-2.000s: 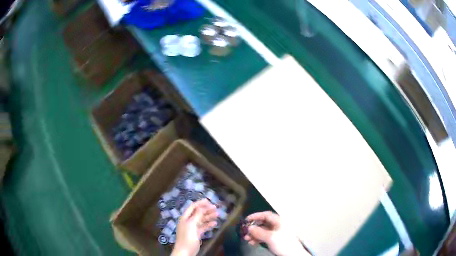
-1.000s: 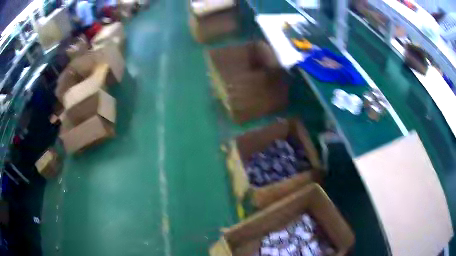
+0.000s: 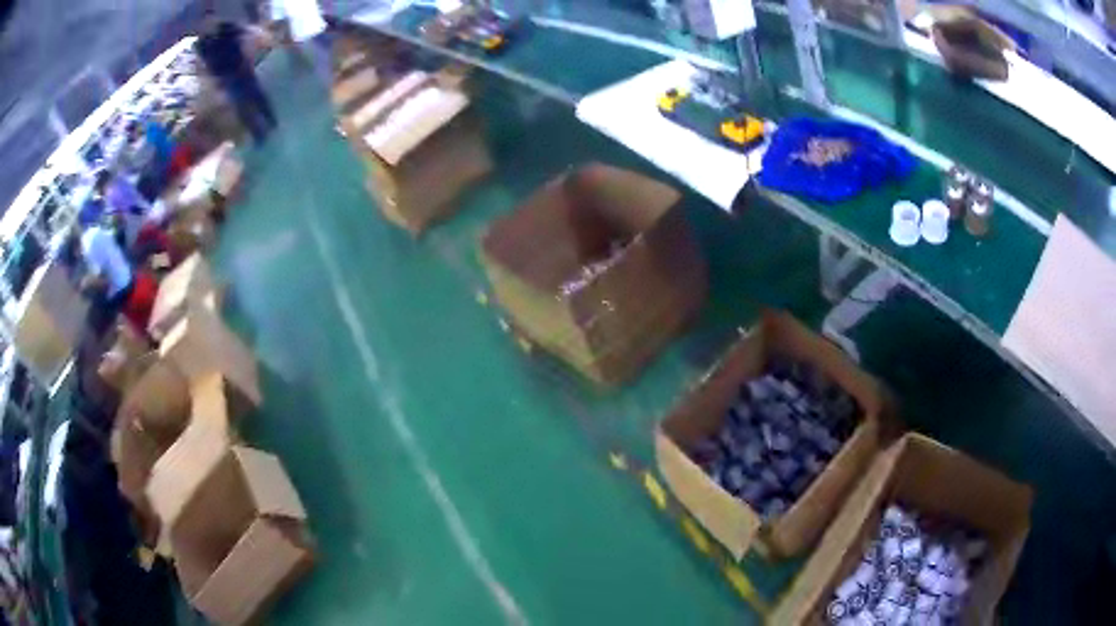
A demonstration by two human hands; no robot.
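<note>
Neither of my hands is in view. At the bottom right, a brown open carton (image 3: 822,565) holds a heap of small silver-white cylindrical parts (image 3: 912,575). Just behind it, a second open carton (image 3: 710,495) holds a heap of dark grey parts (image 3: 777,434). A tan board (image 3: 1071,324) lies on the green bench (image 3: 857,220) at the right edge, cut off by the picture's rim. Two white round parts (image 3: 920,223) stand on the bench beside a few metallic cylinders (image 3: 967,202).
A larger carton (image 3: 587,306) stands farther along the bench, with more cartons (image 3: 422,147) beyond. A blue cloth (image 3: 838,159) and two yellow-black tools (image 3: 740,128) lie on the bench. Open cartons (image 3: 226,526) line the left. People (image 3: 233,73) stand or sit far off.
My two hands, seen over the near carton and board at first, have left the picture. The view has swung left and up along the aisle, and the board has shifted to the right edge.
</note>
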